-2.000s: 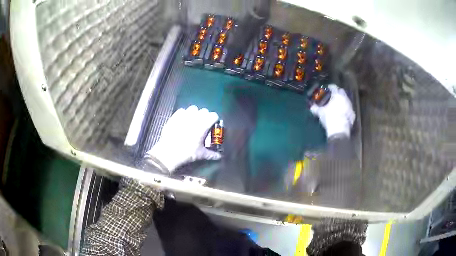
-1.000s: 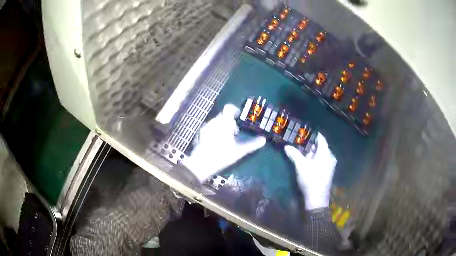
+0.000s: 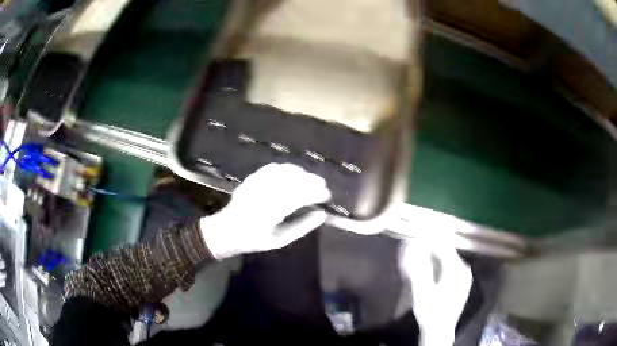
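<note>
A parts tray [image 3: 406, 121] with a rounded rim lies on the conveyor. Black units [image 3: 291, 145] with shiny metal dots fill its near part and left side; its far part shows a pale bottom. My left hand [image 3: 270, 209], in a white glove, is at the tray's near edge, with fingers over the front units and thumb below. Whether it grips a unit or the rim is hidden. My right hand [image 3: 436, 287], also gloved and blurred, is right of the tray, just below the conveyor rail. Whether it holds anything cannot be made out.
The dark green conveyor belt [image 3: 500, 155] runs left and right of the tray, with a metal rail [image 3: 460, 233] along its near side. Another tray with black contents [image 3: 54, 84] is at far left. A fixture [image 3: 71, 179] with blue tubing stands at the left.
The view has swung from the booth to the conveyor tray. Both hands were at a row of units inside the booth; now they are outside it, farther apart, and that row is out of view.
</note>
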